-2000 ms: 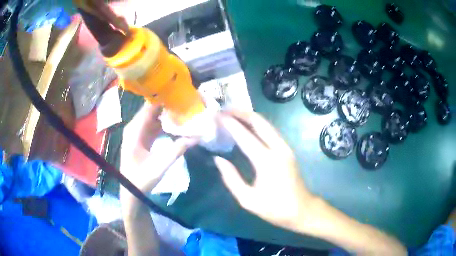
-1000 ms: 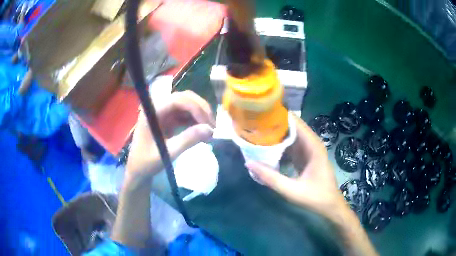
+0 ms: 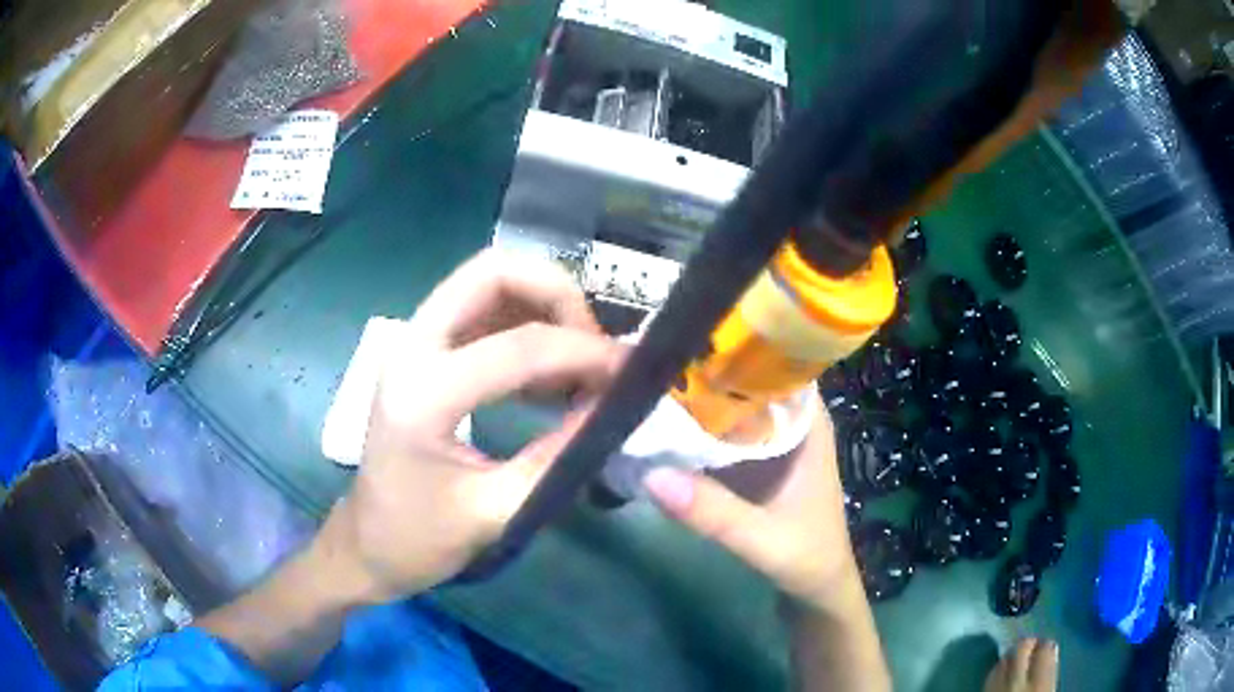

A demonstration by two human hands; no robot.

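Note:
An orange-yellow screwdriver [image 3: 778,354] with a white wrap [image 3: 724,453] is tilted at the centre. My right hand [image 3: 778,534] is closed around the wrap, thumb on its near side. My left hand [image 3: 467,433] is left of the wrap, thumb and fingers bent towards it; the black cord [image 3: 650,358] hides the fingertips, so I cannot tell whether they hold anything. A white and black screw feeder [image 3: 609,183] stands just beyond my hands. Many glossy black round housings [image 3: 947,446] lie on the green table right of the tool. The screwdriver bit cannot be made out.
A white piece [image 3: 355,406] lies left of my left hand. A red surface [image 3: 135,230] with a paper label [image 3: 287,162] is at upper left. A box [image 3: 102,581] is at lower left. A blue bin [image 3: 1134,581], another person's fingers [image 3: 1024,669] and clear trays [image 3: 1150,189] are at right.
The view has shifted, bringing the feeder nearer the centre. The screwdriver now tilts towards the upper right. My left hand is closer to the wrap. The blue bin and another person's fingers have come into view.

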